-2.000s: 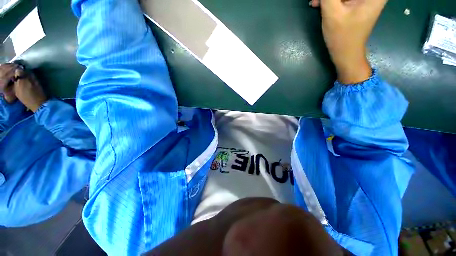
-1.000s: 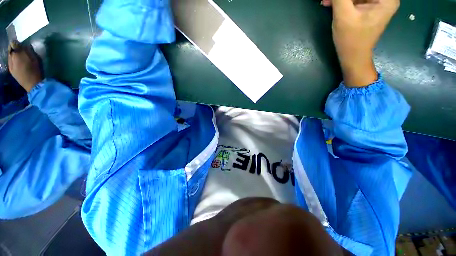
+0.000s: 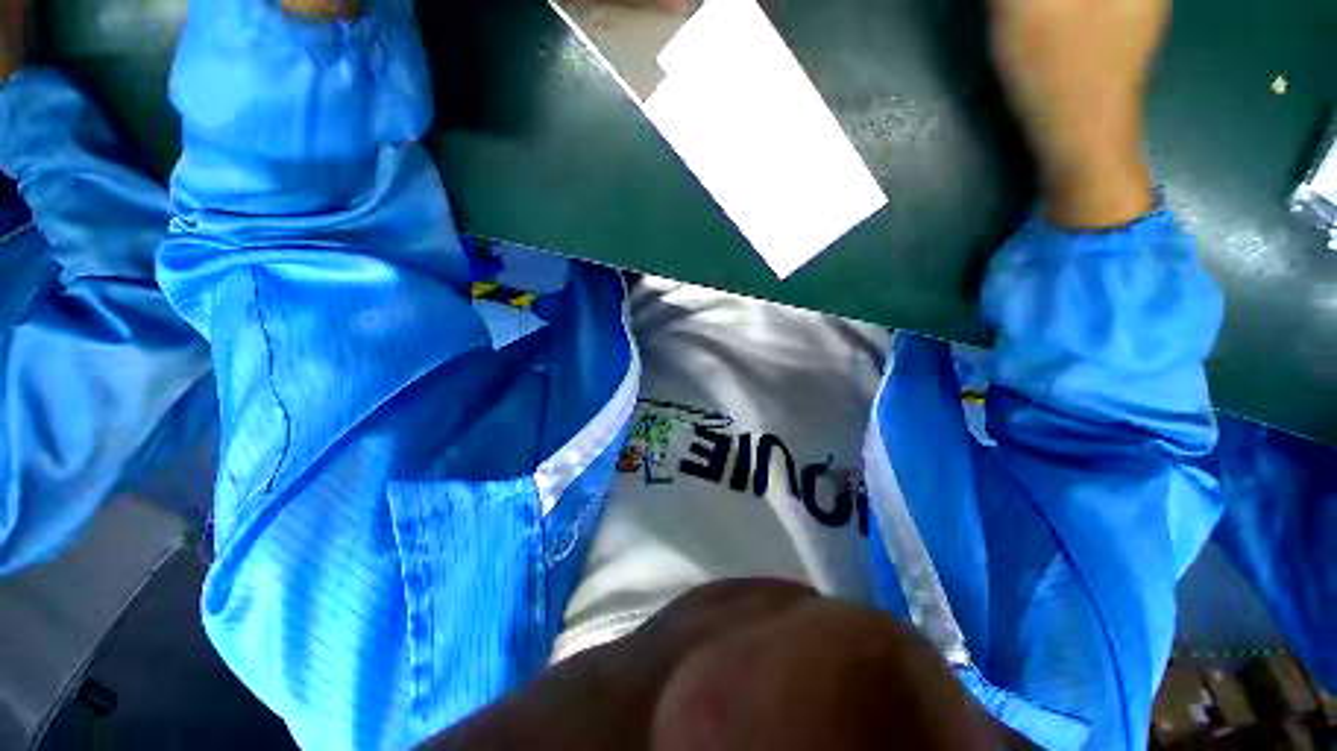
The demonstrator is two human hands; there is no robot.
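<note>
A white strip with a grey-beige, stepped-edge part [image 3: 777, 154] lies slanted on the dark green bench, its far end cut off by the top edge. My left hand is out of the picture; only a sliver of wrist shows above the blue cuff at the top left. My right hand [image 3: 1082, 74] is over the bench to the right of the strip, blurred, with its fingers cut off by the top edge. Whether it holds anything is hidden. Neither visible wrist touches the visible part of the strip.
The green bench [image 3: 938, 250] has its near edge across my chest. A shiny bag with white sheets [image 3: 1324, 188] is cut off at the right edge. A small pale speck [image 3: 1279, 85] lies on the bench. A neighbouring person's blue sleeve [image 3: 88, 176] is at the left.
The view has shifted, and the strip sits further right and higher. My left sleeve has moved left, away from the strip. My right hand is higher and more blurred. The neighbour's hand has mostly left view.
</note>
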